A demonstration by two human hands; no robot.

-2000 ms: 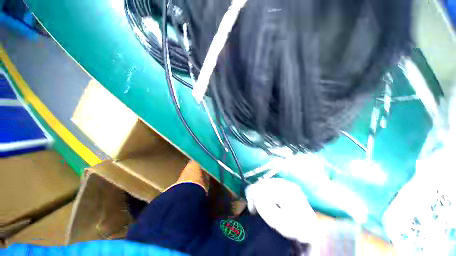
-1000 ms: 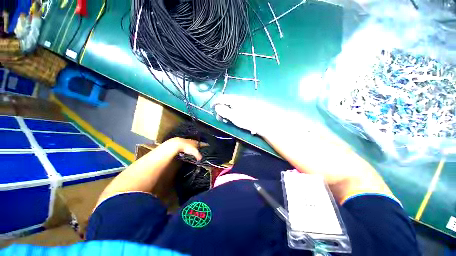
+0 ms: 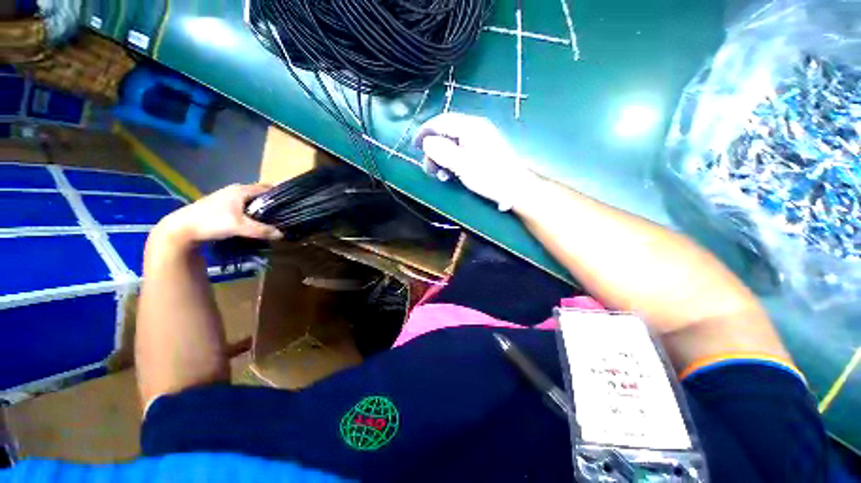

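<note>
My bare left hand (image 3: 231, 213) grips a bundle of black cables (image 3: 307, 200) over the open cardboard carton (image 3: 293, 283) below the bench edge. My right hand (image 3: 463, 151) wears a white glove and rests at the bench's front edge with its fingers curled. Whether it holds anything is hidden. A large black cable coil (image 3: 378, 38) lies on the green bench (image 3: 604, 160), beyond my gloved hand. Thin black strands hang from it over the edge between my hands. Silver-white cable ends (image 3: 491, 92) stick out to the coil's right.
A clear plastic bag of small white and blue pieces (image 3: 802, 160) lies at the right of the bench. Blue panels with white frames (image 3: 57, 217) and a blue stool (image 3: 165, 104) stand at the left. A badge holder (image 3: 623, 382) hangs at my chest.
My left hand has come up out of the carton and moved left, now with a cable bundle in it. My gloved right hand stays near the bench edge. The view has shifted.
</note>
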